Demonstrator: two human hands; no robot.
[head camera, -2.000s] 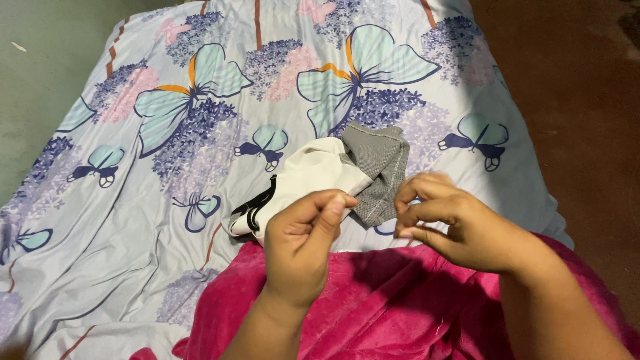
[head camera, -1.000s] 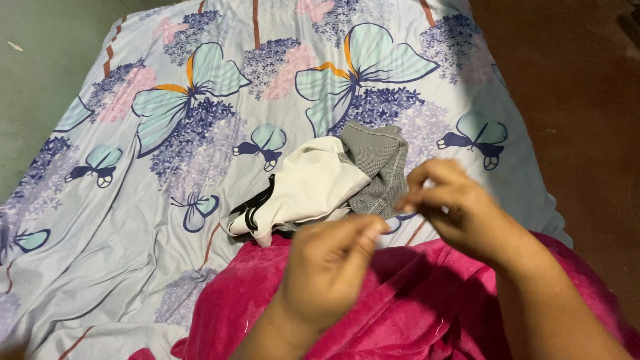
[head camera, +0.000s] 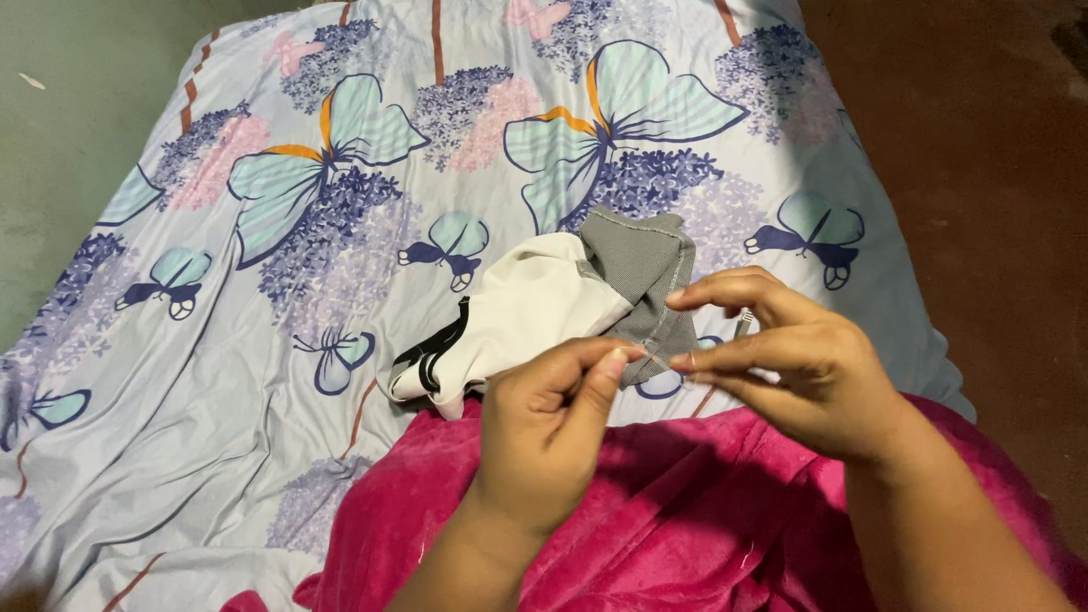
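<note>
My left hand (head camera: 552, 425) pinches a thin pale strand, which looks like thread, between thumb and index finger. My right hand (head camera: 778, 361) is just to its right with fingers parted; the strand reaches toward its fingertips, and whether they grip it cannot be told. Behind both hands lies a bunched white cloth (head camera: 540, 293) with black straps or trim (head camera: 438, 348) at its left end. A grey fabric piece (head camera: 633, 255) with pale stitching along its edge adjoins it on the right. A small metal-tipped item (head camera: 745, 322) shows partly behind my right fingers.
A bedsheet printed with butterflies and flowers (head camera: 340, 212) covers the bed. Bright pink plush fabric (head camera: 680, 510) lies under my forearms, with loose thread bits on it. Reddish-brown floor (head camera: 960, 195) shows at the right, grey-green floor (head camera: 85, 102) at the left.
My right hand's fingers have spread apart from a tighter curl. My left hand has moved slightly up since one second ago. The white and grey cloth lies where it was.
</note>
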